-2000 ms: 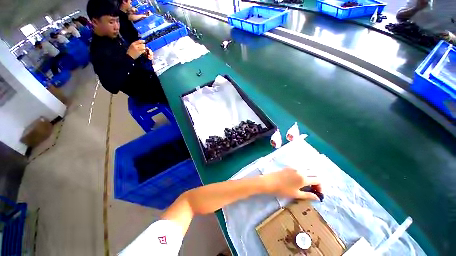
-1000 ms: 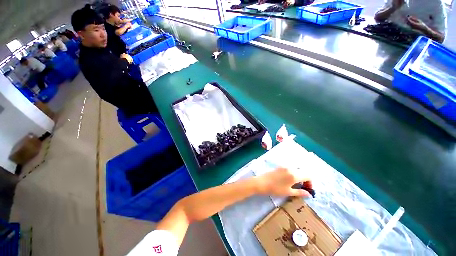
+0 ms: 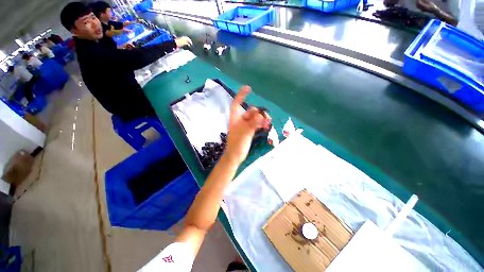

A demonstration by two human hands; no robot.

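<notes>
My left hand (image 3: 248, 121) is raised over the right side of the black parts tray (image 3: 186, 130). One finger points up and the others curl around a dark figure piece (image 3: 261, 118), partly hidden and blurred. The tray has a white liner (image 3: 204, 114) and a heap of small dark parts (image 3: 213, 151) at its near end, partly behind my hand and forearm. A brown cardboard pad (image 3: 289, 223) with dark stains bears a small round white dish (image 3: 309, 230). My right hand is not in view.
Two small white bottles (image 3: 288, 127) stand beside the tray. A white board (image 3: 377, 249) lies right of the pad on the wrinkled pale sheet (image 3: 339, 170). A blue crate (image 3: 154, 204) stands below the table edge. A seated person (image 3: 114, 69) reaches toward the belt.
My left hand has moved up and left from beside the cardboard pad to over the tray, still with a dark piece. The seated person has stretched an arm toward the belt.
</notes>
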